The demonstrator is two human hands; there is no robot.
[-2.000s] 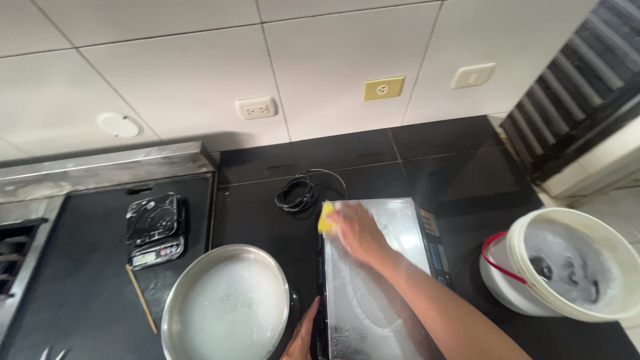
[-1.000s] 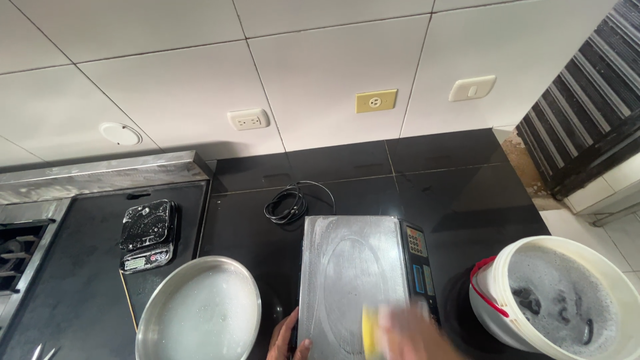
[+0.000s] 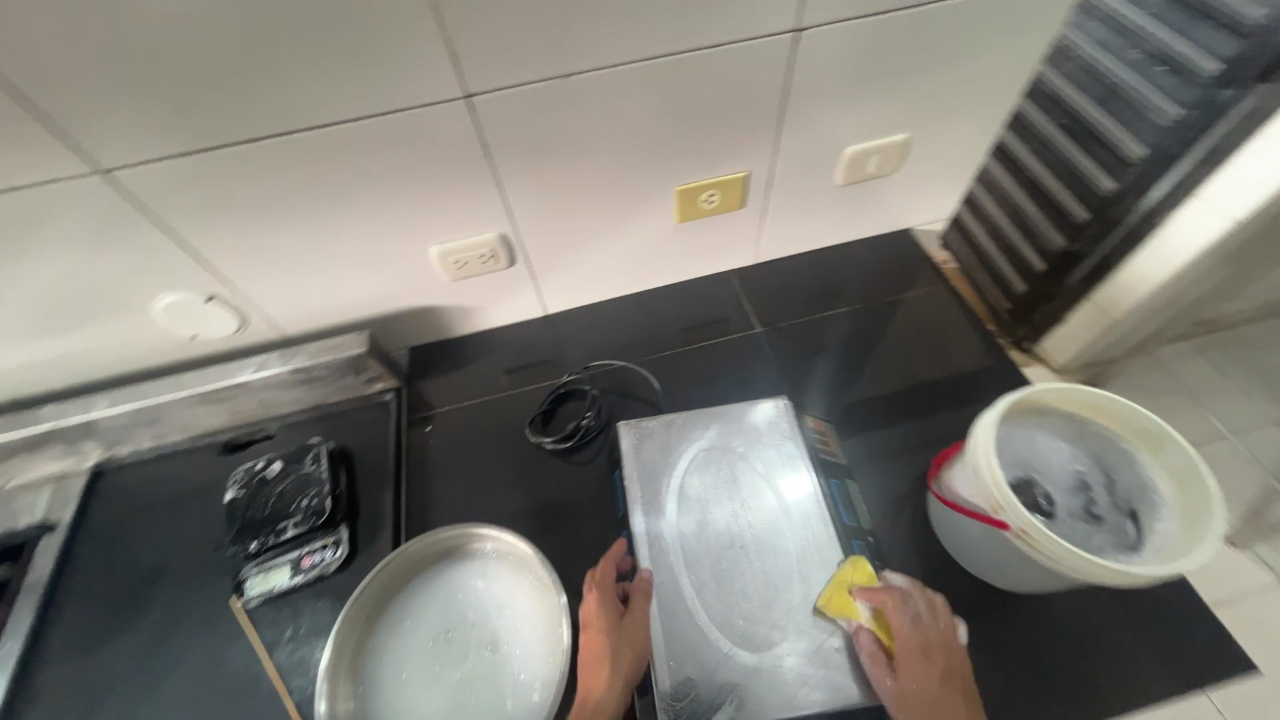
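Observation:
A scale with a metal weighing plate (image 3: pixel 740 540) lies on the black counter, its keypad and display side partly showing along the right edge. My right hand (image 3: pixel 915 640) grips a yellow sponge (image 3: pixel 855 595) against the plate's right edge, with some suds around the fingers. At the plate's left edge, my left hand (image 3: pixel 613 620) rests its fingertips and thumb on the scale's side. Left of that hand stands a round metal pan (image 3: pixel 450 630) of cloudy, soapy water. A coiled black cable (image 3: pixel 565 410) lies behind the scale.
A white bucket (image 3: pixel 985 560) with a red handle and sudsy water stands at the right, near the counter's edge. At left, a small black kitchen scale (image 3: pixel 285 510) with suds on it sits beside a thin wooden stick (image 3: pixel 265 655). Wall outlets (image 3: pixel 712 198) are behind the counter.
My right hand with the sponge has moved from the plate's far left corner, across its near part, to its right edge. My left hand stays at the left side.

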